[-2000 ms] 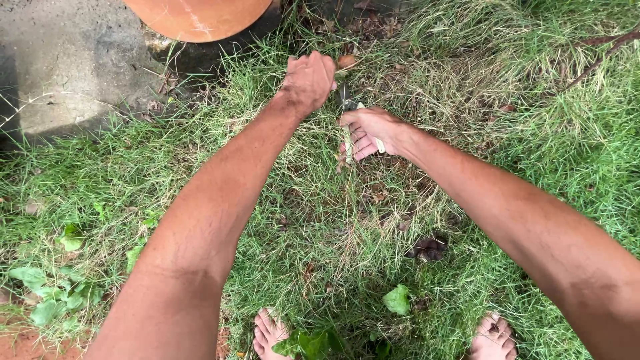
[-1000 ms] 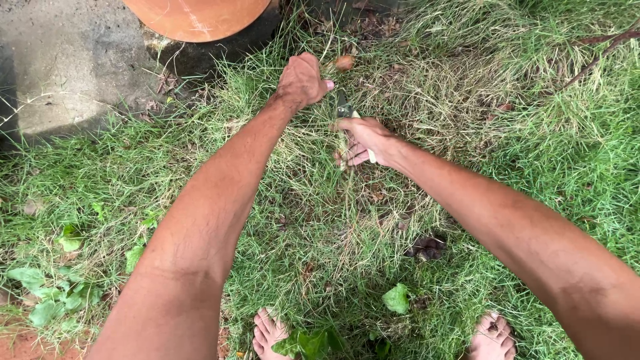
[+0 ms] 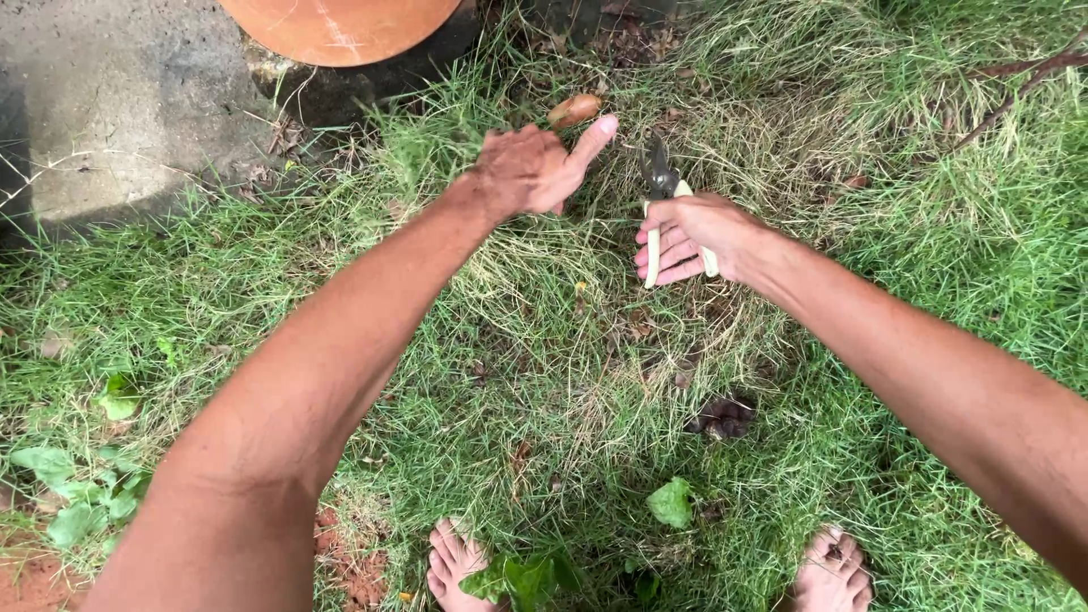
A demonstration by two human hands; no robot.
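Note:
My right hand (image 3: 688, 234) holds a pair of pruning shears (image 3: 660, 177) with pale cream handles; the dark metal blades point away from me, over dry grass, and look parted. My left hand (image 3: 531, 168) lies to the left of the shears, thumb stretched out to the right. Its other fingers are partly hidden and blurred over the long grass (image 3: 425, 144), so whether they hold any blades cannot be told. Just beyond this hand, an orange-brown oblong object (image 3: 575, 110) rests on the grass.
A terracotta pot (image 3: 344, 30) stands on a stone block at the concrete's edge (image 3: 127, 161). Dry twigs (image 3: 1020, 81) lie at the upper right. A dark clump (image 3: 722, 416) and a green leaf (image 3: 671, 501) are nearer my bare feet (image 3: 833, 569), with leafy weeds (image 3: 81, 493) at lower left.
My left hand has turned, its thumb now reaching out to the right. My right hand has moved slightly down and away from the left, its fingers more spread around the shears' handles.

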